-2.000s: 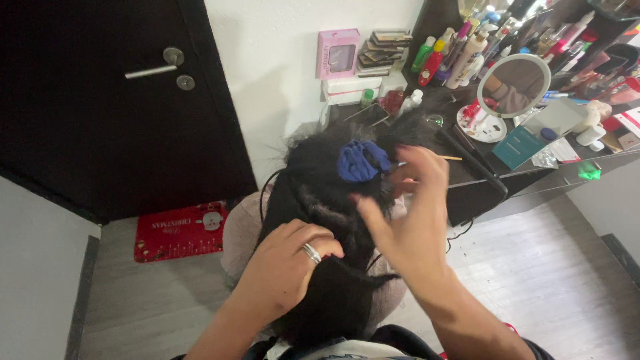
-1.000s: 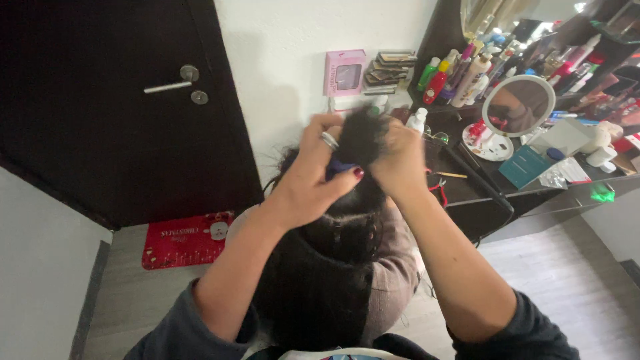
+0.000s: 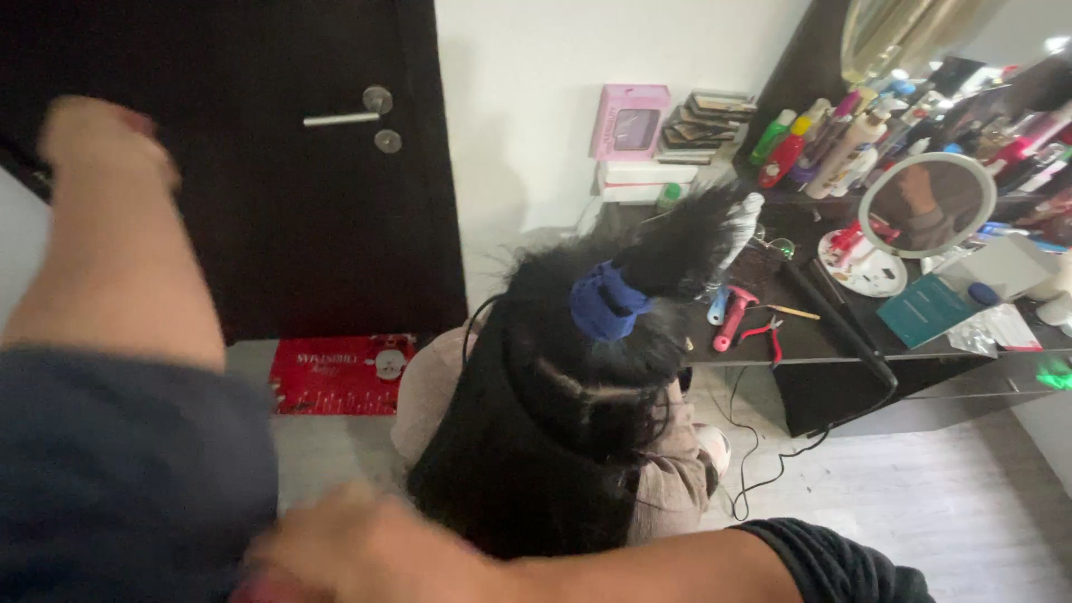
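A seated person with long black hair (image 3: 536, 469) has the top section gathered upright in a blue scrunchie (image 3: 610, 301). Part lines show in the hair below the scrunchie. My left hand (image 3: 105, 138) is raised at the upper left in front of the door, away from the hair, blurred and with its fingers mostly hidden. At the bottom, my right hand (image 3: 368, 544) reaches across to the left near my left sleeve, also blurred. Whether either hand holds anything is unclear.
A dark dressing table (image 3: 754, 335) on the right bears red-handled pliers (image 3: 772, 337), a pink-handled tool (image 3: 734, 320), a hair straightener (image 3: 837, 314) with a cord, a round mirror (image 3: 928, 203) and several bottles. Left are a dark door (image 3: 276, 209) and a red mat (image 3: 335, 377).
Both hands have left the gathered hair: the left went up and left, the right down and across to the left. The scrunchie, partly hidden by my hand before, now shows plainly around the upright hair.
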